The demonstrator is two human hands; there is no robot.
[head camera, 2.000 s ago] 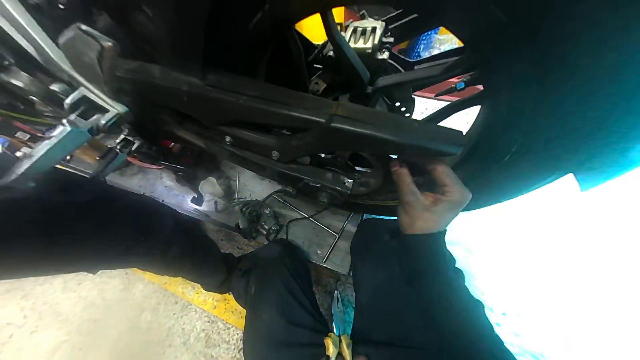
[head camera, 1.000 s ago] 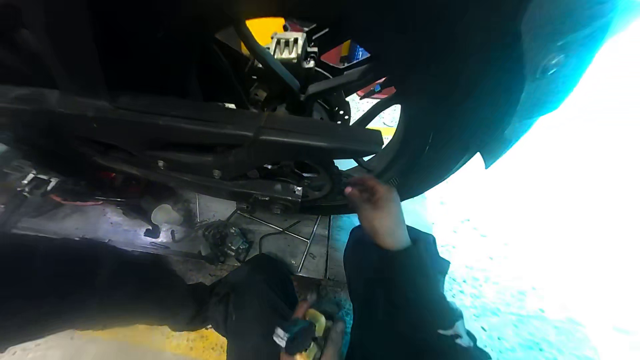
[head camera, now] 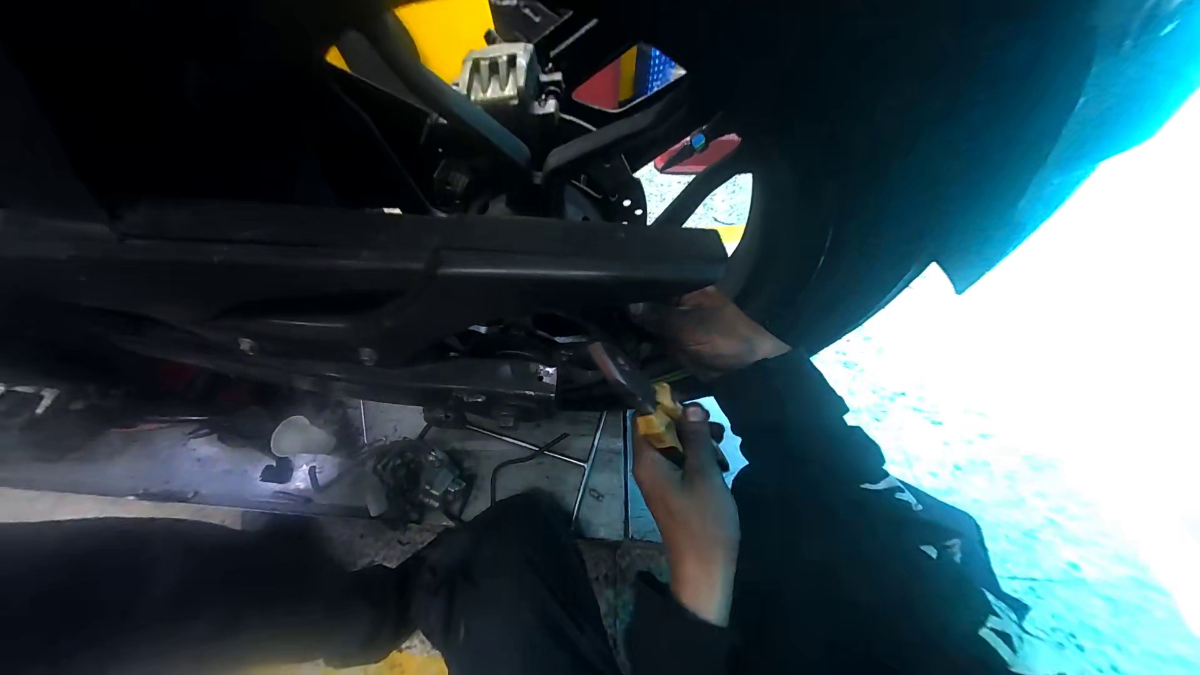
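Note:
Below the rear end of a motorcycle's dark chain guard [head camera: 581, 267], my right hand [head camera: 722, 333] reaches in beside the rear tyre [head camera: 797, 234]. Its fingertips are hidden in shadow, so whether it holds anything cannot be told. Lower down, my left hand [head camera: 692, 487] is closed around a yellow-handled tool [head camera: 661, 422], which looks like pliers. The tool's dark end points up and left, near the swingarm end [head camera: 516, 384] and close to my right hand. The chain and sprocket area behind is too dark to make out clearly.
A metal brake caliper [head camera: 499, 73] shows between the wheel spokes. On the tiled floor lie a dark mechanical part [head camera: 422, 478], a bent rod [head camera: 525, 459] and a pale round piece [head camera: 300, 437]. My knee [head camera: 516, 572] is close under the swingarm.
My left hand has risen from between my knees with the yellow-handled tool, which lay by my legs two seconds ago. My right hand is now further in behind the chain guard's end.

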